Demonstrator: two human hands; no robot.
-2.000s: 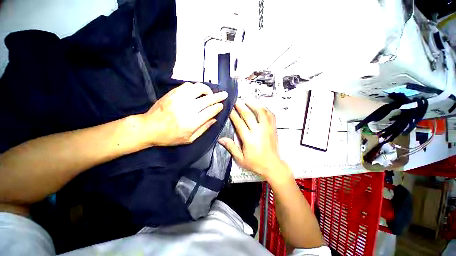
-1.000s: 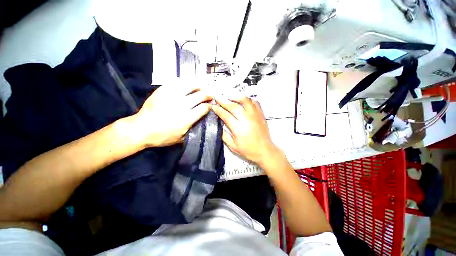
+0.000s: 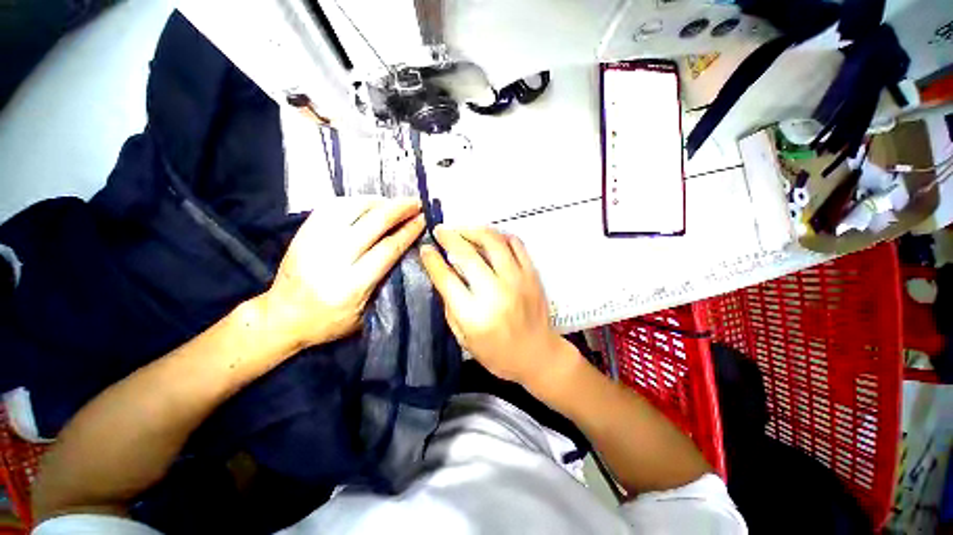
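Observation:
A dark navy garment point(image 3: 240, 225) lies heaped left of the needle area and hangs over the table's front edge. Its grey lining-like inner strip point(image 3: 418, 350) shows below my hands. A narrow navy edge point(image 3: 426, 193) runs up from my fingertips to the presser foot area point(image 3: 402, 99). My left hand point(image 3: 340, 266) lies on the garment, thumb and fingertips pinching the edge. My right hand point(image 3: 493, 298) pinches the same edge from the right, fingertips close to the left ones. The needle tip cannot be made out.
A smartphone point(image 3: 642, 152) lies right of the needle, with black scissor loops point(image 3: 512, 94) beside the foot. Dark strips point(image 3: 852, 78) hang at the upper right above an open parts box point(image 3: 779, 188). Red baskets point(image 3: 826, 355) stand below the table edge, with a printed ruler point(image 3: 627, 303) along it.
The view has shifted closer to the needle. The grey inner side now shows under my hands, which have come together at the edge. A narrow navy edge now stands out between fingertips and foot.

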